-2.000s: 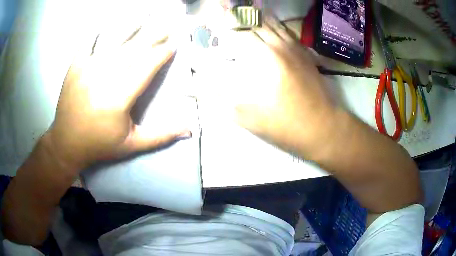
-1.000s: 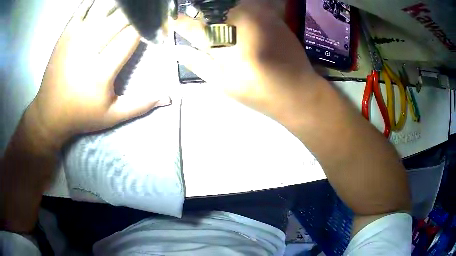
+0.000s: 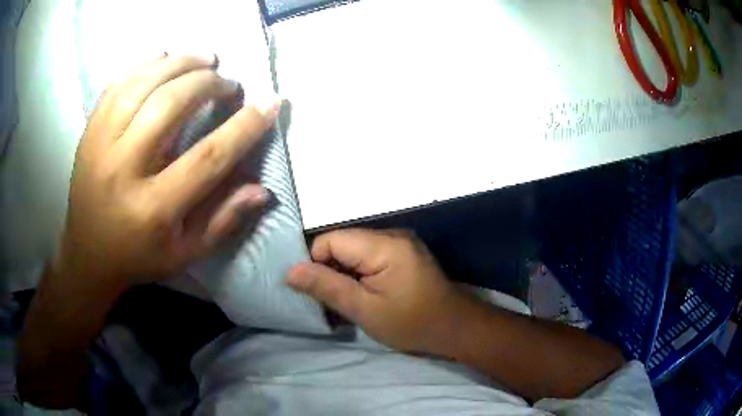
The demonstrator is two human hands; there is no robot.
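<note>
A whitish fabric panel with fine ribs (image 3: 264, 276) lies at the left of the white tabletop and hangs over its front edge. My left hand (image 3: 175, 162) rests on the panel with fingers bent and spread; whether it grips the fabric is not clear. My right hand (image 3: 378, 288) pinches the panel's right edge near its lower end, just below the table edge, thumb on top. The upper part of the panel is washed out by bright light. The needle area is out of view.
Red-handled scissors (image 3: 647, 53), yellow loops (image 3: 679, 49) and a thin green tool (image 3: 706, 50) lie at the top right of the white tabletop (image 3: 431, 122), beyond faint ruler-like marks. A blue lattice basket (image 3: 618, 260) stands below the table at the right.
The view has shifted down, so the machine parts and phone are gone from sight. My right hand has moved from the needle area to the panel's lower edge. My left hand's fingers have bent.
</note>
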